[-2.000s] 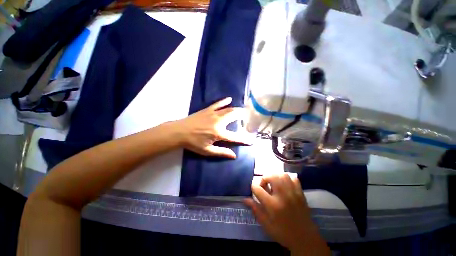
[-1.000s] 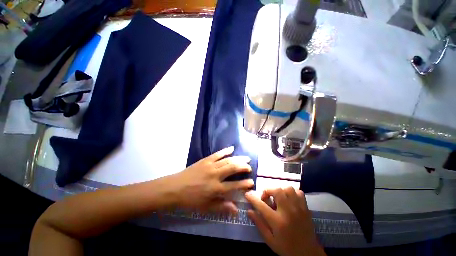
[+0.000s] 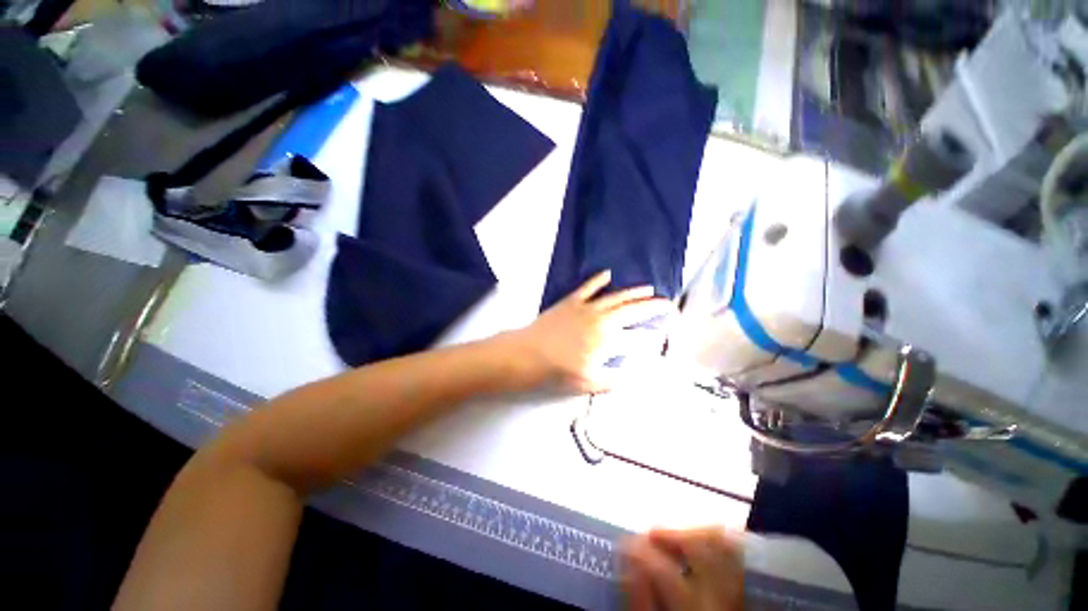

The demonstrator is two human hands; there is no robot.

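Observation:
A long dark navy panel [image 3: 632, 167] lies on the white table left of the sewing machine head [image 3: 782, 275]. My left hand [image 3: 603, 332] lies on the panel's near end with the fingers spread, close to the bright lamp spot; whether it grips the cloth cannot be told. My right hand [image 3: 686, 571] is blurred at the table's front edge, cut off by the bottom of the picture; its fingers look bent. A small curved navy panel [image 3: 829, 507] lies under and in front of the machine arm. The needle area is washed out by glare.
Another navy panel [image 3: 418, 203] lies folded on the table to the left. Grey-and-black strips [image 3: 257, 227], a blue flat item [image 3: 313, 125] and a folded navy stack [image 3: 280, 48] lie farther left. A ruler [image 3: 489, 516] runs along the grey front edge. An orange sheet [image 3: 525, 48] is behind.
The view has shifted, so the table shows lower and farther right. The long panel and my left hand have moved away from the front edge. My right hand has drawn back towards me, apart from my left.

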